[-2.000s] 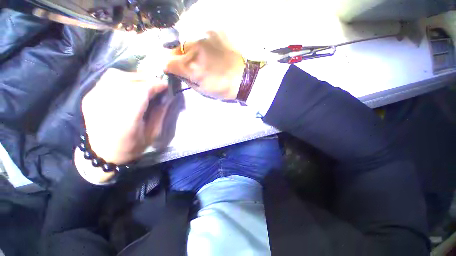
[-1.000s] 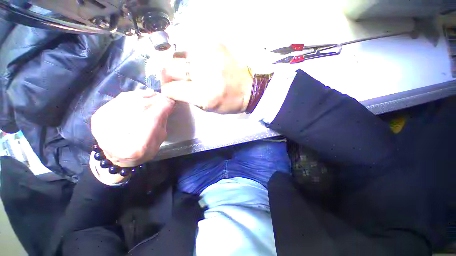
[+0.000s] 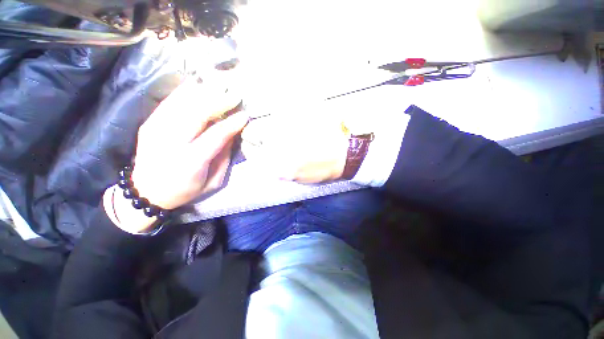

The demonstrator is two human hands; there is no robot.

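The grey-blue quilted lining (image 3: 86, 126) lies on the table at the left, beside and under my left hand. My left hand (image 3: 185, 149), with a black bead bracelet, has its thumb and fingers together; a small dark bit of cloth (image 3: 235, 153) shows at its fingertips. My right hand (image 3: 298, 149) is beside it, low near the table edge, its fingers washed out by glare. The sewing machine head (image 3: 152, 20) is above the hands. Thread snips (image 3: 424, 71) with red marks lie to the right. Glare hides the needle area.
The white machine bed (image 3: 530, 93) has a grey ribbed front edge (image 3: 278, 200) and a long dark slit line running right. A dark upright piece (image 3: 564, 48) stands at the right end of the line. My legs in blue jeans (image 3: 298, 218) are below the edge.
My right hand has moved down and to the right, away from the needle area. My left hand has shifted slightly up. The dark slit line now shows between the snips and the hands.
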